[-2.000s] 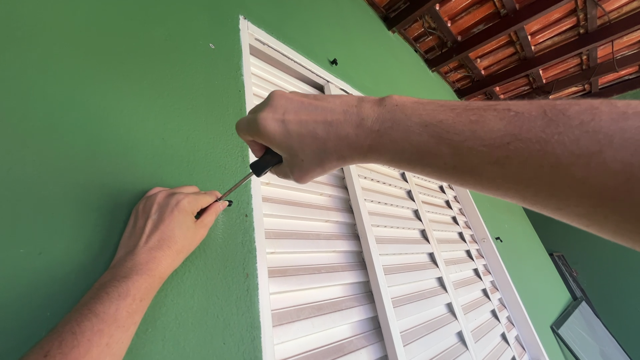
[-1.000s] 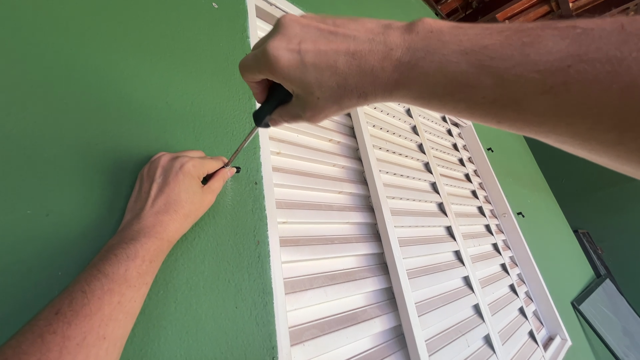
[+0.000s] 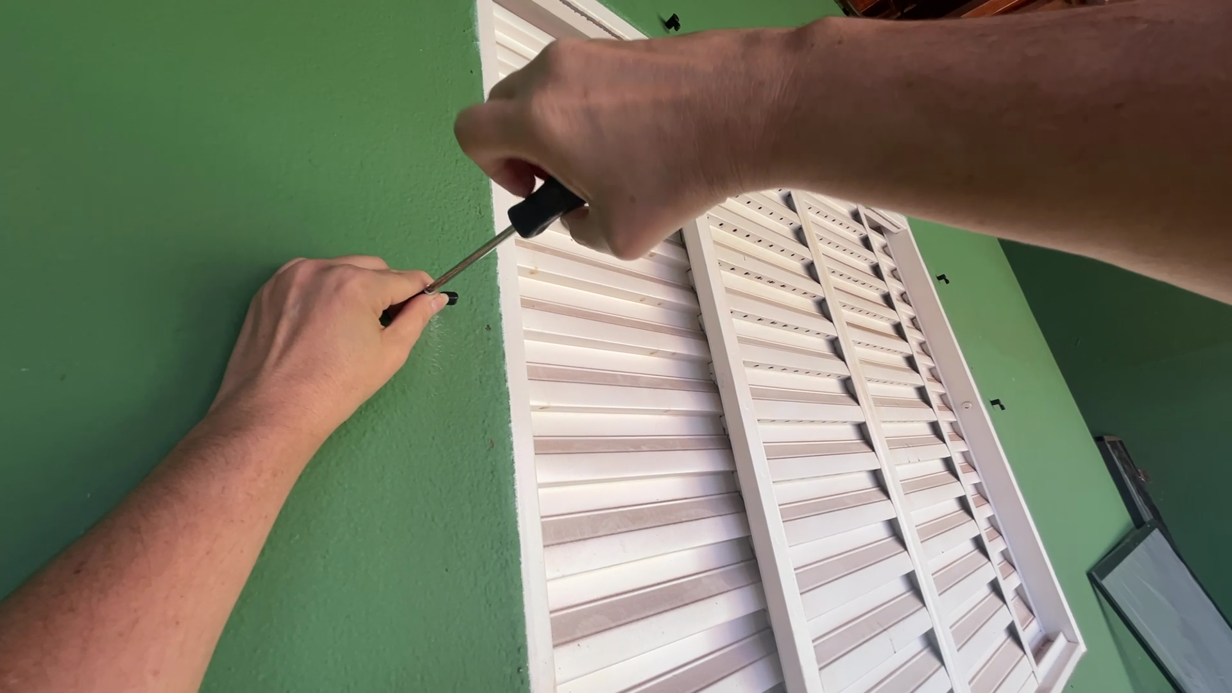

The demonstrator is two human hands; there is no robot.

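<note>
My right hand (image 3: 626, 144) is closed around the black handle of a screwdriver (image 3: 545, 206), in front of the upper left part of a white louvered window shutter. The metal shaft slants down and left to a small black bracket (image 3: 452, 299) at the green wall (image 3: 414, 481). Between thumb and fingers, my left hand (image 3: 322, 332) pinches this bracket and rests by the wall, left of the window frame. The screwdriver's tip and any screw under it are hidden by the left fingertips.
The white louvered shutter (image 3: 630, 472) in its frame fills the middle. Small black brackets (image 3: 672, 21) are on the wall above and to the right of it. At the lower right a dark-framed panel (image 3: 1169, 602) leans. Roof tiles show at the top.
The view has shifted, with less of the roof in sight. The right hand has turned on the screwdriver's handle, while the left hand keeps its hold on the bracket.
</note>
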